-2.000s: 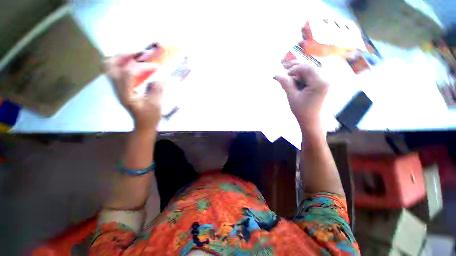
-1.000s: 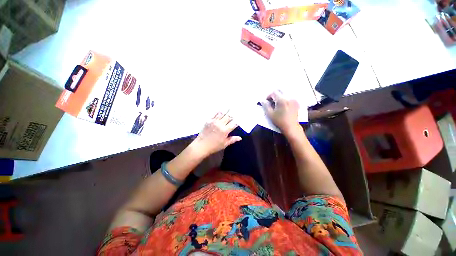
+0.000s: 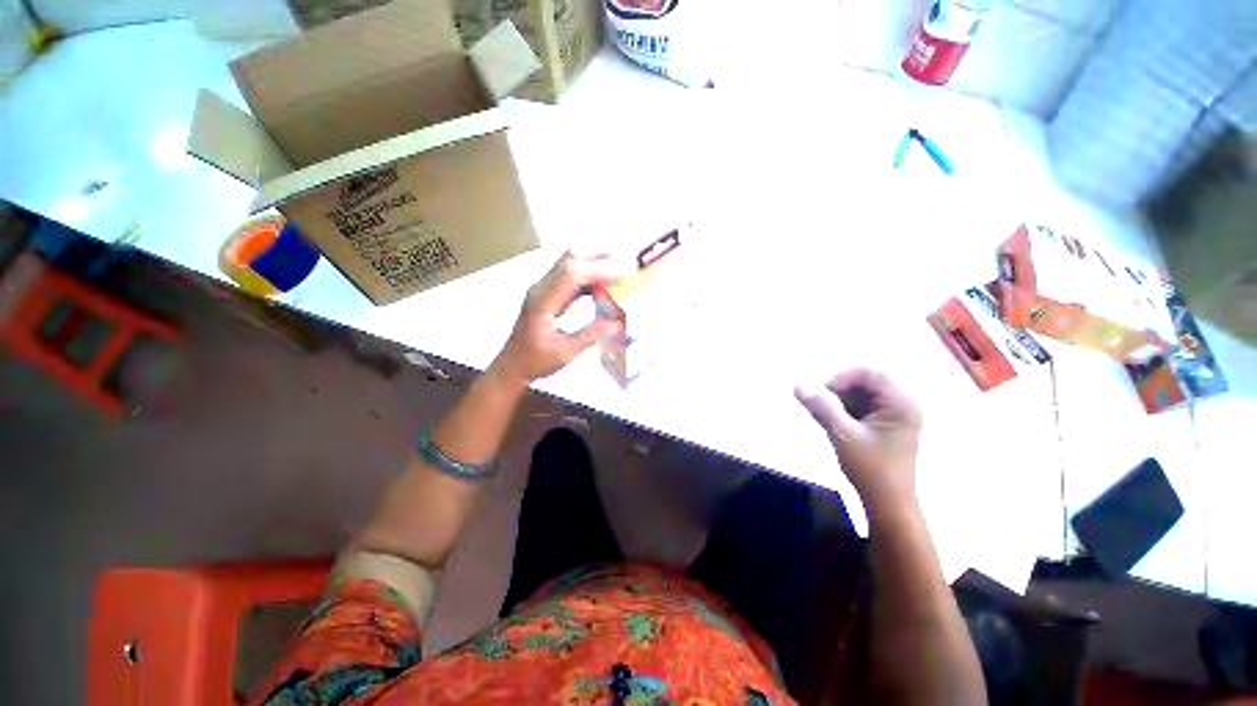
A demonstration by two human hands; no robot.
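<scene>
My left hand [image 3: 558,324] grips an orange and white retail box [image 3: 627,287] by its near-left side, over the table. The box is seen edge-on, with its black-edged hanging slot pointing up and right; its white face is washed out by glare. My right hand [image 3: 877,421] is to the right of the box, apart from it. Its fingers are curled, with thumb and forefinger close together. Whether something tiny is between the fingertips cannot be made out.
An open brown carton [image 3: 414,207] stands at left, with tape rolls [image 3: 269,255] beside it. Orange colour boxes [image 3: 972,342] and a black phone [image 3: 1128,516] lie at right. Blue nippers [image 3: 924,149], a red-labelled bottle [image 3: 944,39] and a printed white bag [image 3: 662,35] are at the back.
My left hand has moved from the table's front edge and taken hold of the retail box. My right hand has left the white sheet at the front edge. The view has swung left.
</scene>
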